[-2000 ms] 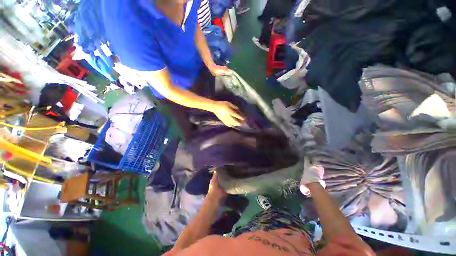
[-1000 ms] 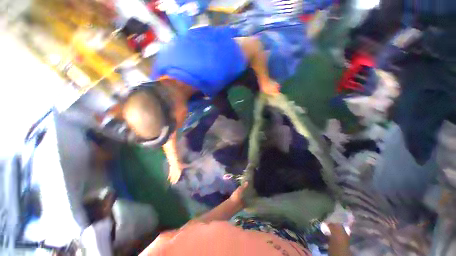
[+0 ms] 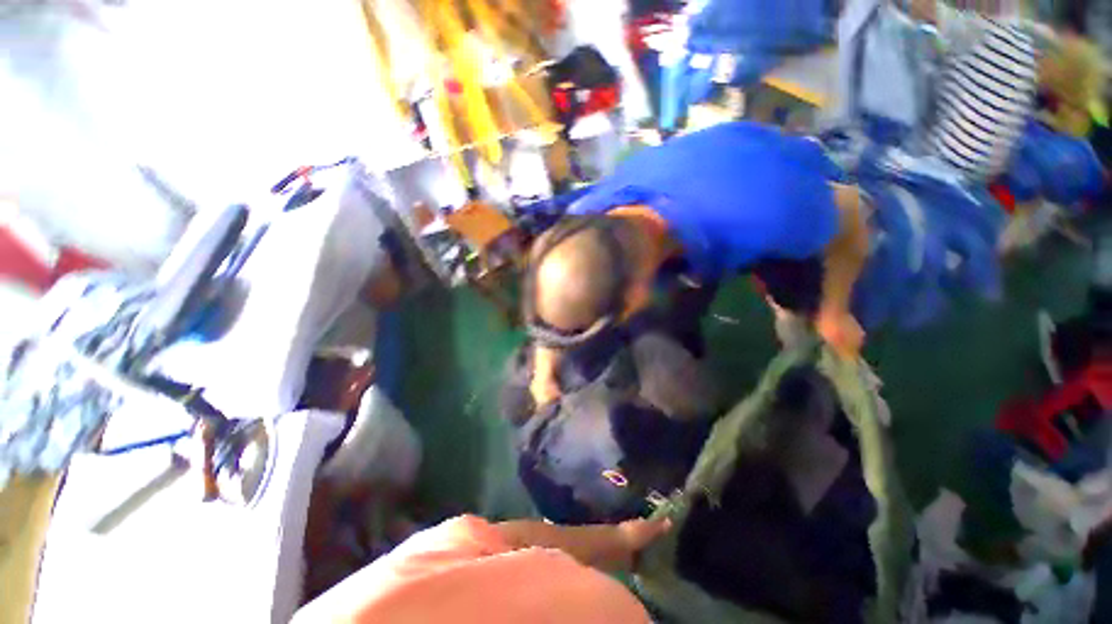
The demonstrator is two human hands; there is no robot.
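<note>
The green woven sack [image 3: 876, 469] stands with its mouth wide open at the lower right, dark navy and grey cloth inside. My left hand [image 3: 646, 536], bare, grips the sack's near-left rim. My right hand is out of the picture. A person in a blue top [image 3: 732, 201] bends over, one hand on the sack's far rim and the other on a heap of grey and navy garments [image 3: 598, 445] on the floor left of the sack.
White tables [image 3: 171, 536] with cables and a dark iron-like tool stand at the left. A red stool [image 3: 1058, 408] is at the right edge. Blue garments [image 3: 933, 244] hang behind the person. Pale cloth pieces lie at the lower right.
The view has swung left, bringing the white tables in. The other person has bent down, taking one hand from the sack to the floor heap. My right hand has left the picture.
</note>
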